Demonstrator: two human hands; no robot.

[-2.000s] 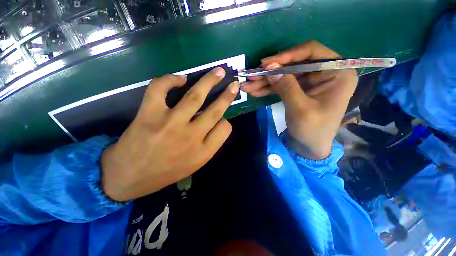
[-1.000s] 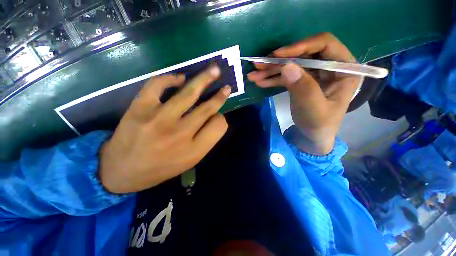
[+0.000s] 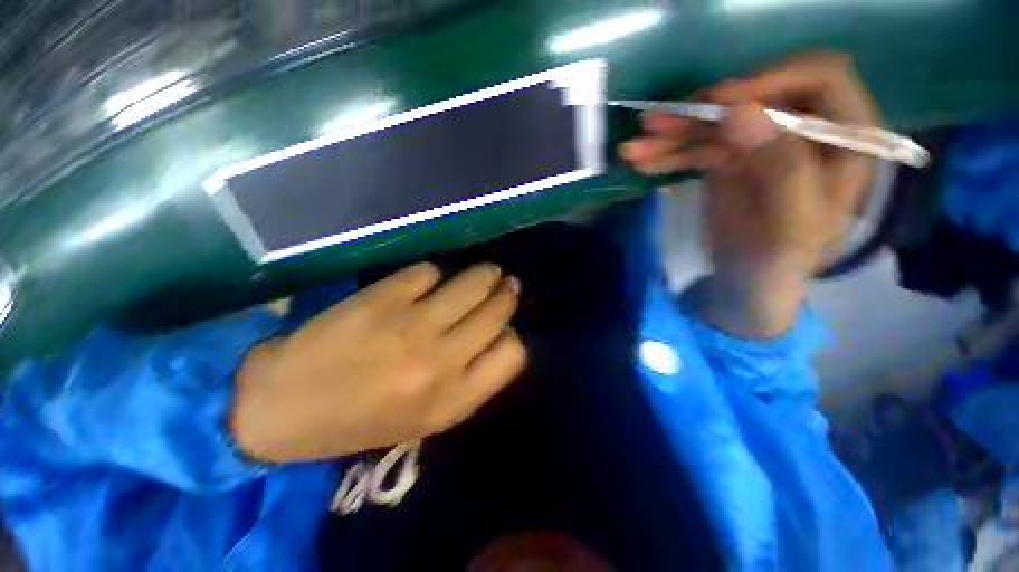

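The dark die-cut adhesive sheet (image 3: 413, 162) with a white border lies on the green bench, its right end stepped where white backing shows. My right hand (image 3: 771, 156) holds the silver tweezers (image 3: 827, 132) like a pen, tip pointing left just beyond the sheet's right end. Whether a piece is on the tip is too blurred to tell. My left hand (image 3: 386, 363) is off the sheet, below it in front of my dark shirt, back of the hand up and fingers curled. Its thumb and palm side are hidden, so I cannot tell if it holds anything.
Clear blister trays (image 3: 67, 101) are blurred at the upper left, along the far side of the green bench (image 3: 469, 56). A blue sleeve of another person (image 3: 983, 190) shows at the right edge. More blue-clad figures are blurred at the lower right.
My left hand has come off the sheet and moved down towards my body, uncovering the sheet. My right hand with the tweezers has drawn back from the sheet's end. The view has shifted and blurred.
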